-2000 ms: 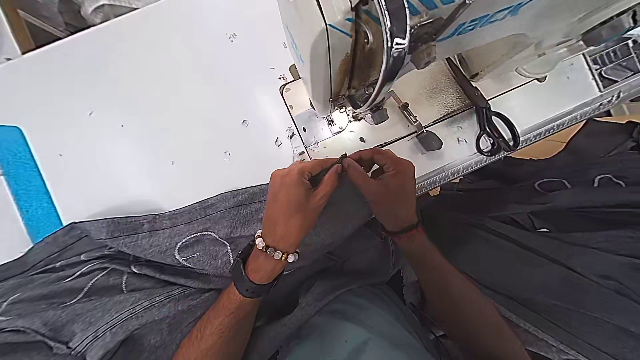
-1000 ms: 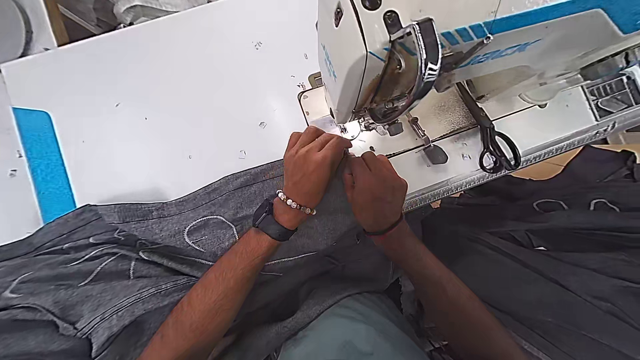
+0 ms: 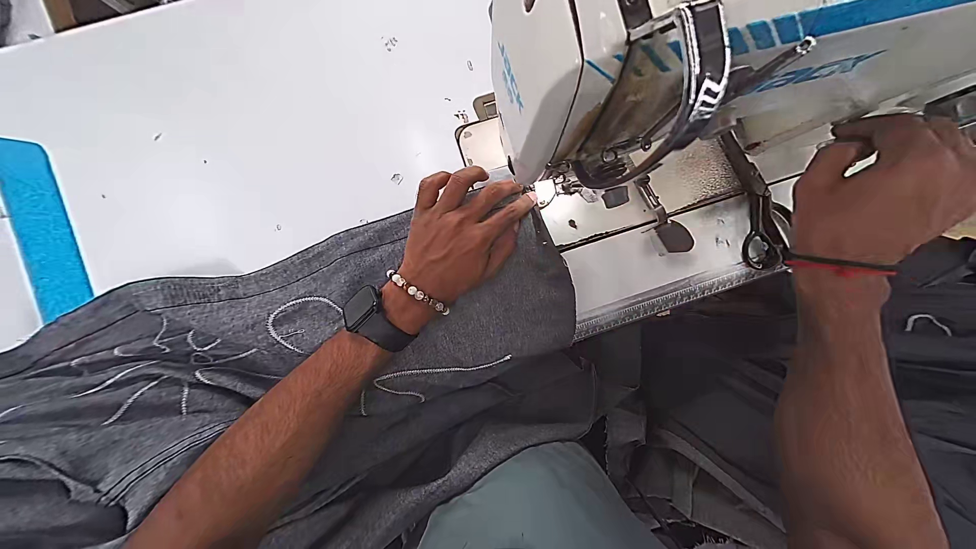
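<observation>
My left hand [image 3: 465, 236] lies on grey denim-like fabric [image 3: 503, 305], fingertips at its edge right beside the needle area of a white Jack sewing machine [image 3: 541, 91]. Its fingers are slightly spread and press the cloth flat; whether they pinch it cannot be told. White stitched curves mark the fabric on the left. My right hand [image 3: 884, 183] is at the far right, off the fabric, over the machine bed near the black-handled scissors [image 3: 762, 236]. Its fingers are curled, and their tips are partly hidden, so what they touch cannot be seen.
A measuring tape strip [image 3: 663, 305] runs along the front edge of the white table [image 3: 229, 152]. Thread scraps dot the tabletop. A blue stripe [image 3: 46, 229] is at the left. More dark fabric [image 3: 709, 381] hangs at the right, and my knee is below.
My right hand has left the fabric beside my left hand and moved right, past the scissors. My left hand has gone from fingers bunched at the fabric edge to lying flatter on the cloth.
</observation>
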